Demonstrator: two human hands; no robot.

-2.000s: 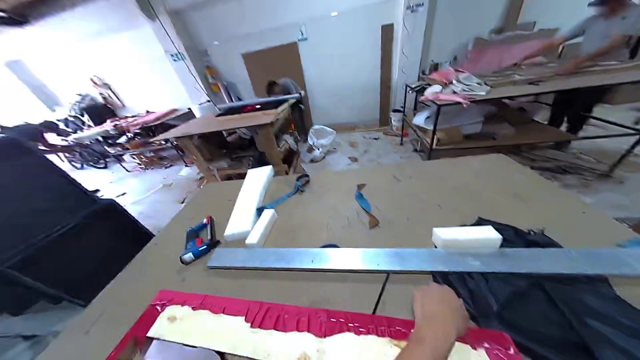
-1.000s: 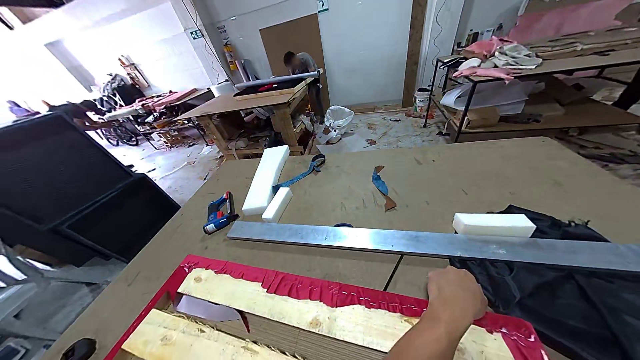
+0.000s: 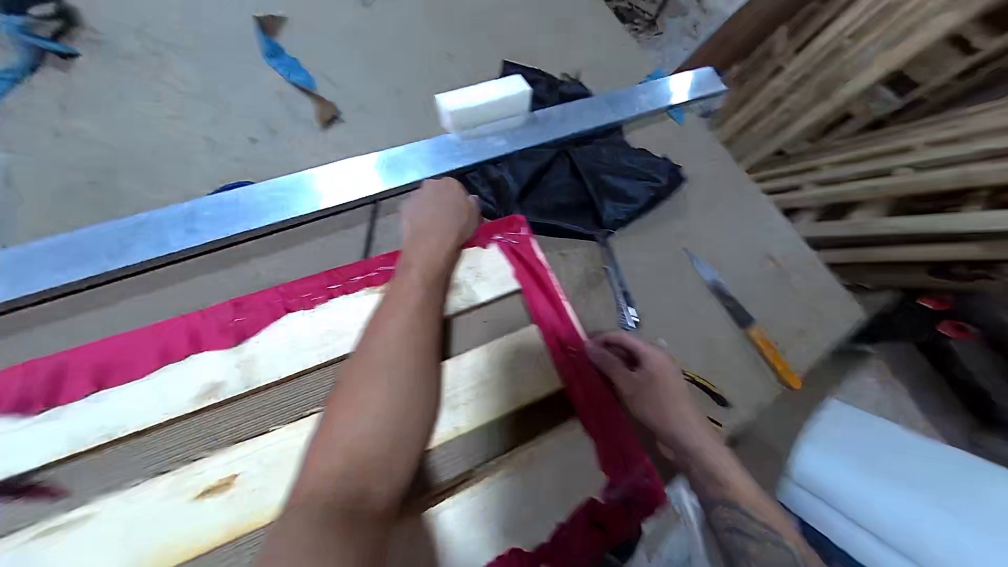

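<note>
A wooden slatted frame with corrugated cardboard between its slats lies on the table, red fabric stapled along its far and right edges. My left hand rests on the far edge near the corner, its fingers mostly hidden from view. At the right edge, my right hand pinches the red fabric between thumb and fingers. Beyond the frame lies a long metal bar, with a white foam block against it and black fabric underneath.
A knife with an orange handle lies right of the frame. Nearer are a dark metal tool and a yellow-and-black object. Wooden slats are stacked beyond the table's right edge. A white roll stands at lower right. A blue strip lies farther back.
The view has swung down and to the right. My right hand, not recognisable in the earlier frames, is now at the frame's right edge on the red fabric.
</note>
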